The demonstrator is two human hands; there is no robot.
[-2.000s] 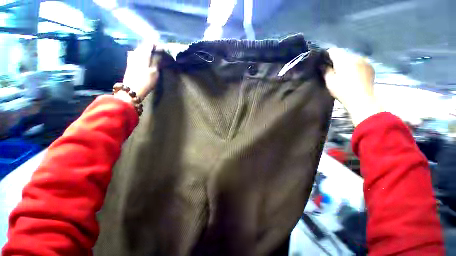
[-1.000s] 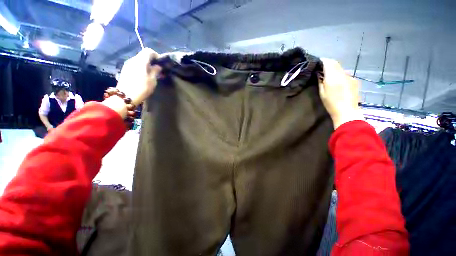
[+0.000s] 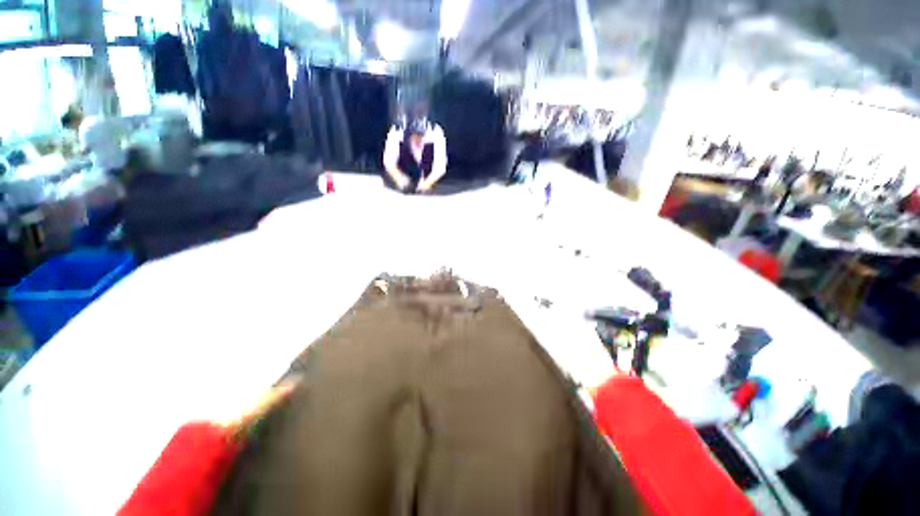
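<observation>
Brown trousers [image 3: 474, 388] lie on the white worktable [image 3: 232, 302], waistband [image 3: 424, 286] away from me and legs towards me. Pale loops show at both sides of the waist. My left hand [image 3: 257, 405], blurred, is at the left edge of the trousers; its grip is unclear. My right hand [image 3: 597, 377] is at the right edge, washed out by glare and mostly lost beyond the red sleeve; its fingers are not clear.
Black tools [image 3: 646, 317] and cables lie on the table at the right, with a flat black rectangle [image 3: 728, 456] nearer me. Dark cloth [image 3: 857, 454] is at lower right. A blue crate [image 3: 71, 287] stands at left. A person [image 3: 415, 159] is at the table's far side.
The trousers were held up by the waist in both hands; now they lie on the table. Both hands have moved down, from the waist to the sides of the legs. The view has tilted down.
</observation>
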